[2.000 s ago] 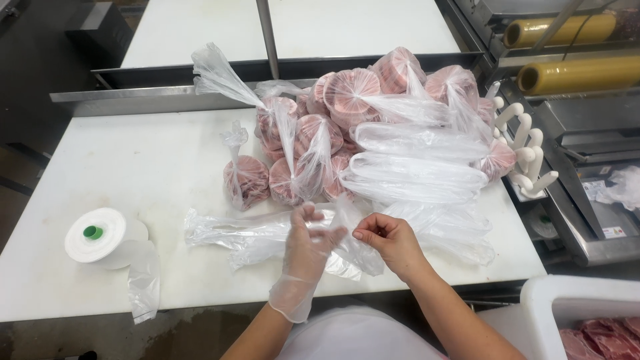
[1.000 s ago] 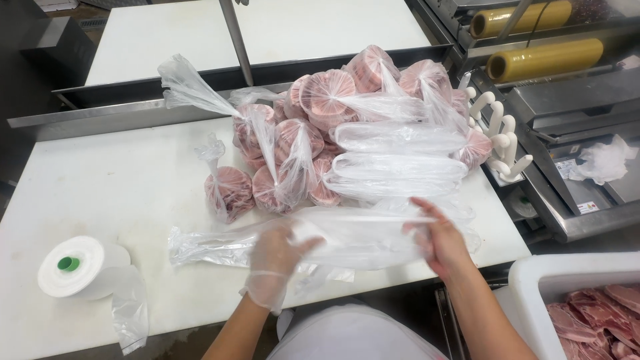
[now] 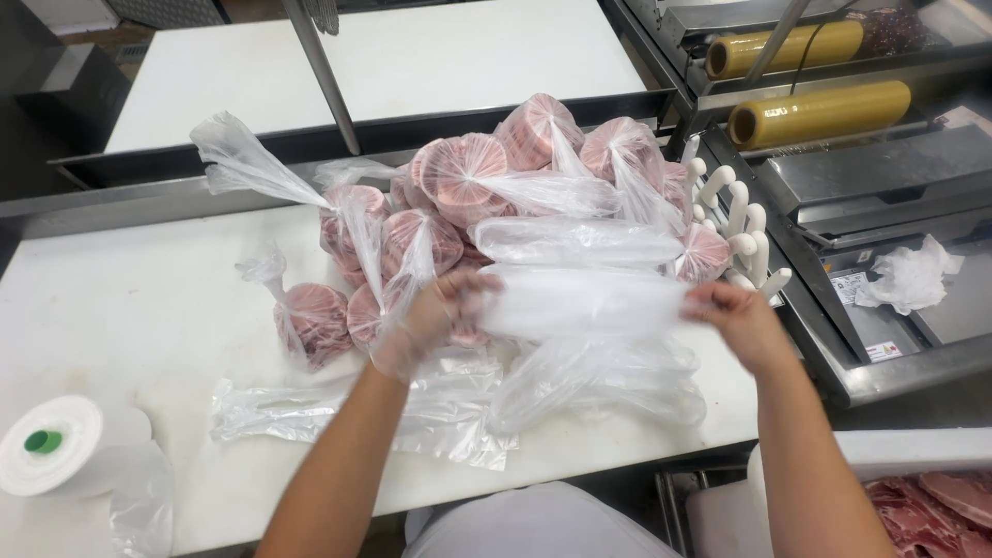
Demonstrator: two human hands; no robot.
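Note:
A clear plastic bag (image 3: 585, 304), blurred by motion, is stretched sideways between my two hands, over other puffed bags. My left hand (image 3: 434, 318), in a clear glove, grips its left end; my bare right hand (image 3: 732, 318) pinches its right end. Just beyond lies another puffed empty bag (image 3: 577, 240). Twisted bags of sliced meat (image 3: 469, 174) are piled behind, and one bag of meat (image 3: 314, 322) sits left of the pile. Flat bags (image 3: 310, 407) lie nearer me on the white table (image 3: 178, 302).
A roll of plastic bags (image 3: 58, 449) stands at the left. White hooked handles (image 3: 744, 209) line the table's right end, beside a steel wrapping machine (image 3: 876, 174) with yellow film rolls (image 3: 821, 115). A white tub (image 3: 891, 449) of raw meat is at lower right.
Both hands have moved away from me across the table with the bag. Two seconds ago they were close together on it; now they are spread apart at its ends.

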